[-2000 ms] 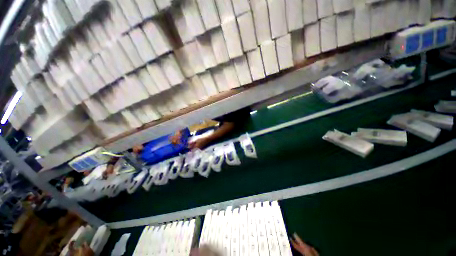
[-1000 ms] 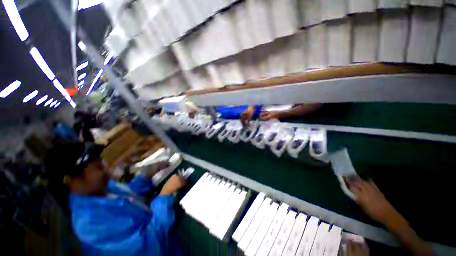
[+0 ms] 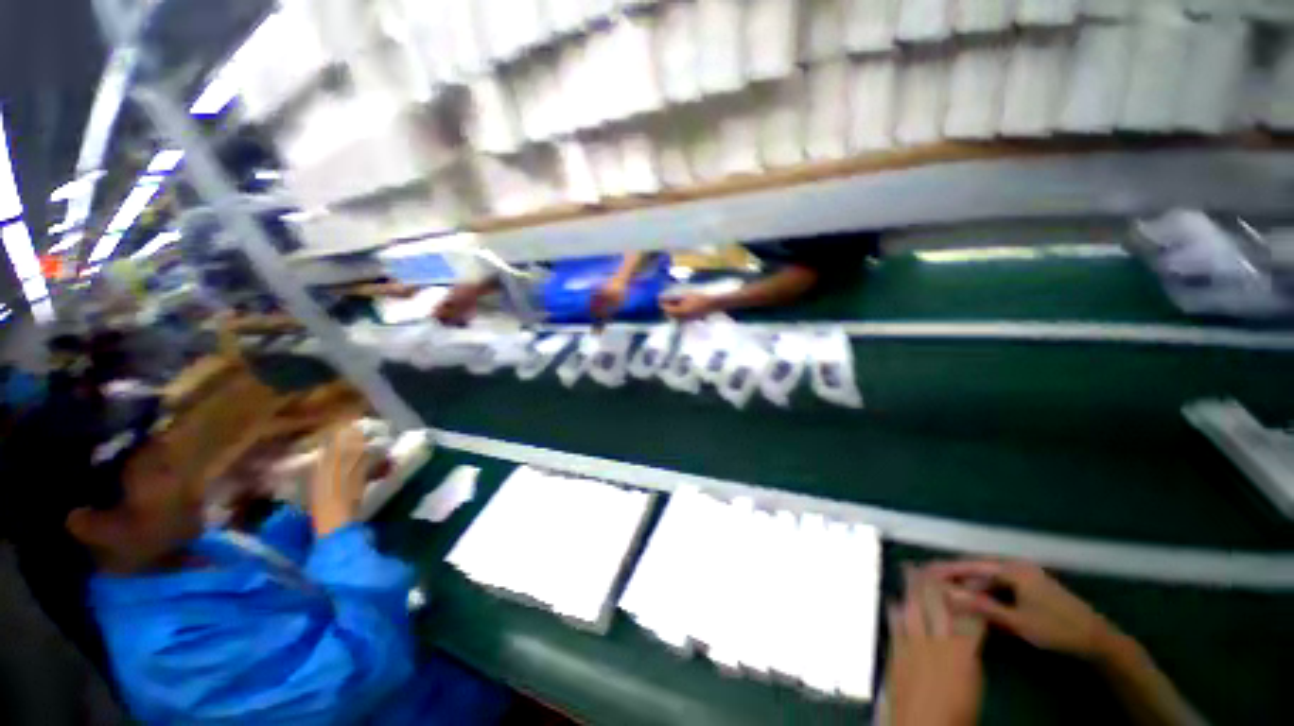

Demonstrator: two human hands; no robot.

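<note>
My left hand (image 3: 932, 645) and my right hand (image 3: 1039, 607) are close together at the lower right, just right of a row of white cartons (image 3: 759, 589). Their fingertips meet or nearly meet. A thin pale edge shows beside my left hand, but blur and the fingers hide whether either hand holds something. A second row of white cartons (image 3: 556, 542) stands to the left. Bagged products (image 3: 834, 366) with dark centres lie in a slanting row on the green belt beyond the pale rail.
A person in blue (image 3: 256, 624) works at the left beside a white slip (image 3: 449, 494). Hands and a blue bin (image 3: 585, 288) show across the belt. Cartons (image 3: 1252, 447) lie at the right edge, a clear bag stack (image 3: 1213, 263) behind. A carton-filled shelf (image 3: 852, 187) hangs above.
The view has shifted. My right hand has come back from the belt, where it held a whitish piece, to beside my left hand. The neighbour's hand has moved away from the white slip.
</note>
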